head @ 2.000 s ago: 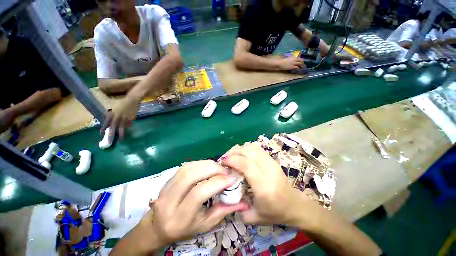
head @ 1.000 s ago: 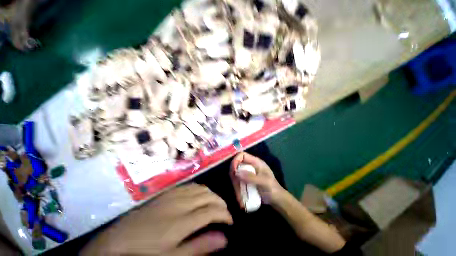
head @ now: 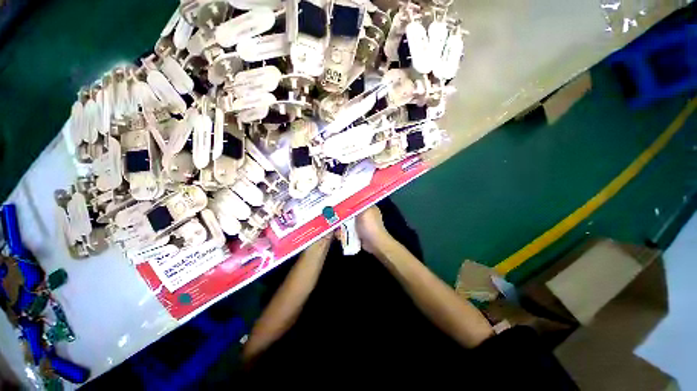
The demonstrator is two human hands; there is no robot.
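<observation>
A white housing [head: 351,238] is between my two hands, just below the bench's front edge. My right hand [head: 370,224] is closed around its right side. My left hand [head: 327,240] is at its left side, mostly hidden by the bench edge, so its fingers do not show. A large pile of cream top covers [head: 202,141] lies on the bench in front of me, some with dark squares. A red-edged printed sheet [head: 298,238] lies under the pile's near side.
Blue battery cells [head: 69,369] with green circuit boards [head: 58,331] lie at the left on a white sheet [head: 122,313]. Cardboard bench cover [head: 520,57] is at the upper right. An open cardboard box [head: 604,282] stands on the floor at right, near a blue stool [head: 661,65].
My left hand has moved from the lower front to beside the housing. My right hand and the housing are now closer under the bench edge. The view has shifted slightly.
</observation>
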